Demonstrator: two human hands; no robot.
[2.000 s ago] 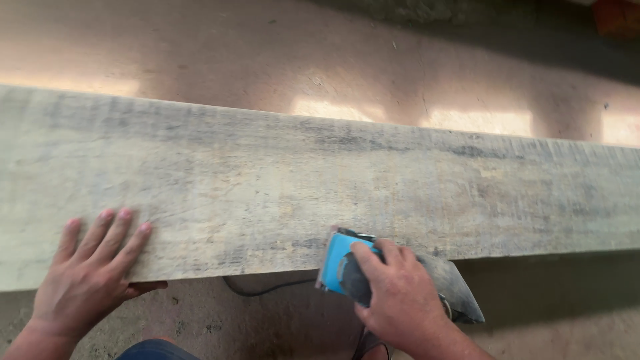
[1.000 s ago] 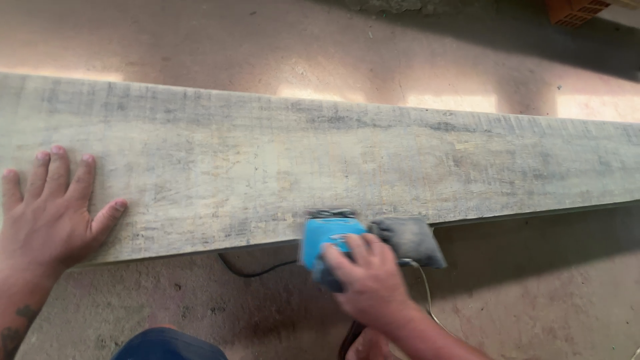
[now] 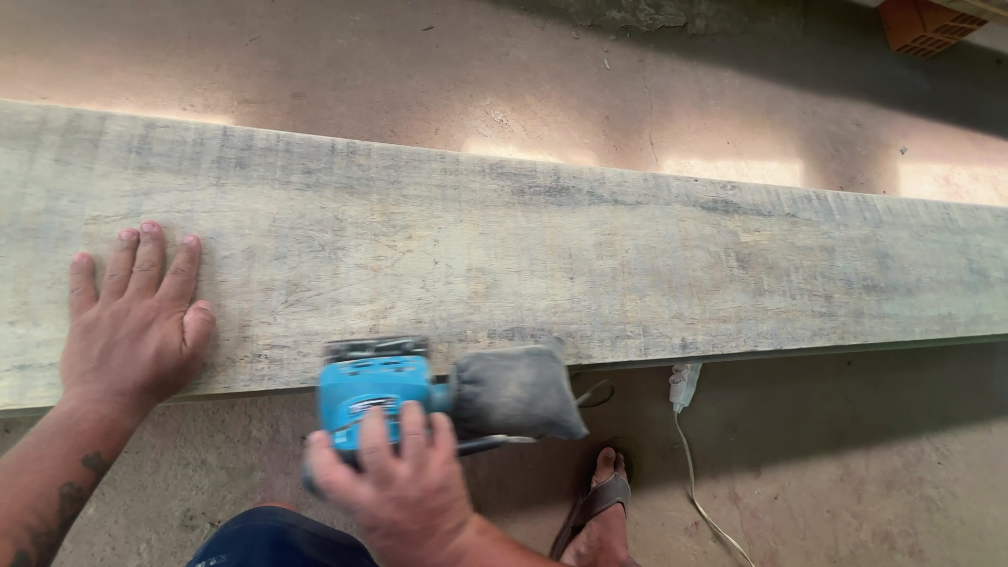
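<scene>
A long, weathered wooden plank with grey-stained grain spans the view from left to right. My left hand lies palm down on its left part, fingers spread, holding nothing. At the plank's near edge my right hand grips a blue electric sheet sander. The sander's front overlaps the plank and its body reaches past the edge toward me. From its right side sticks out a grey cloth dust bag. How the sander's pad meets the wood is hidden.
White plug connector hangs below the plank's near edge, its pale cord running down over the concrete floor. My sandalled foot stands close to it. An orange hollow brick lies at the top right.
Along the near edge, the sander in my right hand has moved left, closer to my left hand. My left hand still rests flat on the plank. The view has shifted somewhat.
</scene>
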